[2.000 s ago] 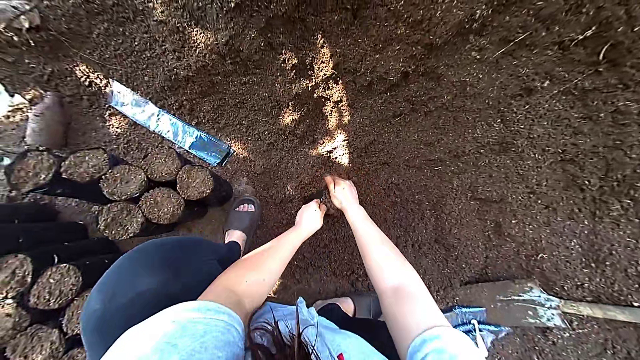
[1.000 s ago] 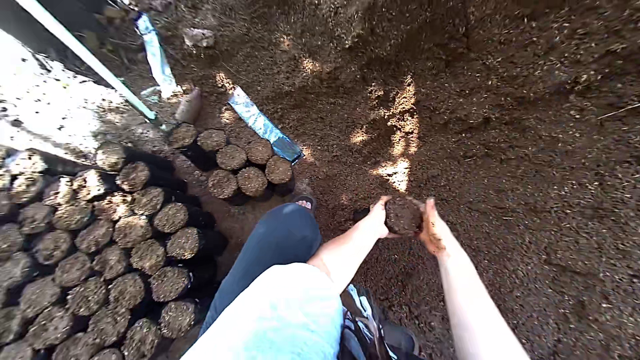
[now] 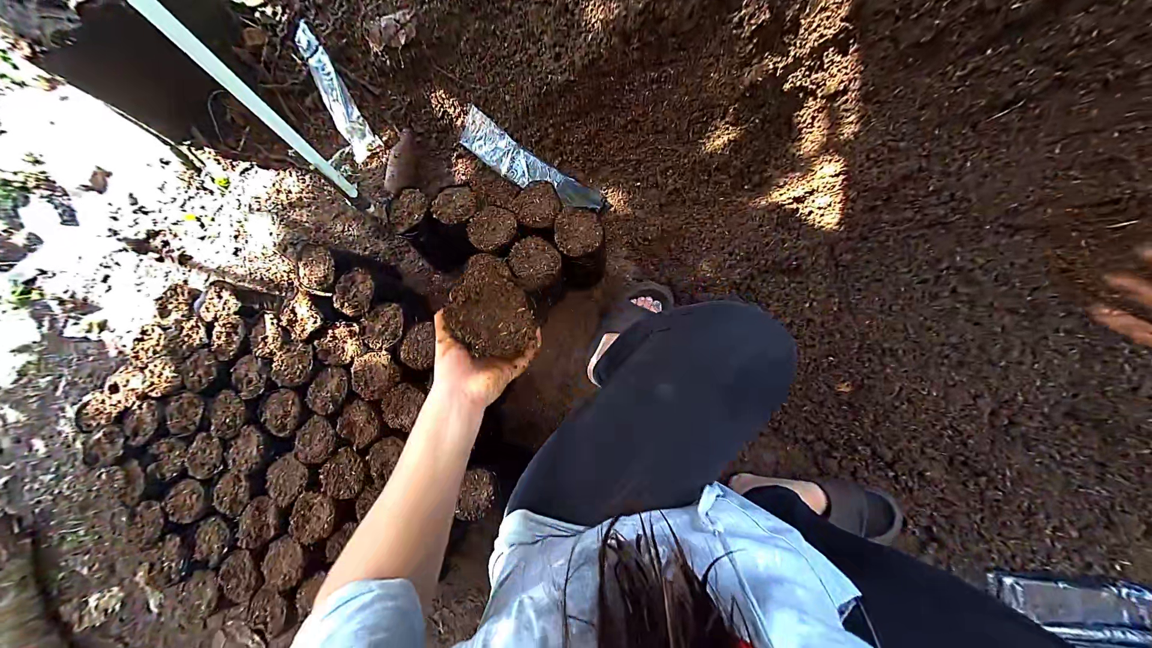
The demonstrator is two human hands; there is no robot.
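My left hand (image 3: 481, 371) grips a soil-filled nursery bag (image 3: 490, 310), its soil top facing up, beside a small group of similar black bags (image 3: 578, 236). Blurred fingers of my right hand (image 3: 1125, 310) show at the right edge, over loose soil; they appear to hold nothing, though most of the hand is out of view. A large block of upright soil-filled bags (image 3: 315, 441) stands close together left of my left forearm.
Two silvery plastic strips (image 3: 531, 166) (image 3: 333, 94) lie on the soil past the bags. A pale pole (image 3: 247, 94) slants at upper left. Loose dark soil (image 3: 972, 360) spreads on the right. My sandaled feet (image 3: 630, 315) are beside the bags. Another silvery piece (image 3: 1080, 603) lies at lower right.
My left hand has carried the filled bag left to the small group of bags. My right hand has let go of it and is apart at the right. The view has shifted left.
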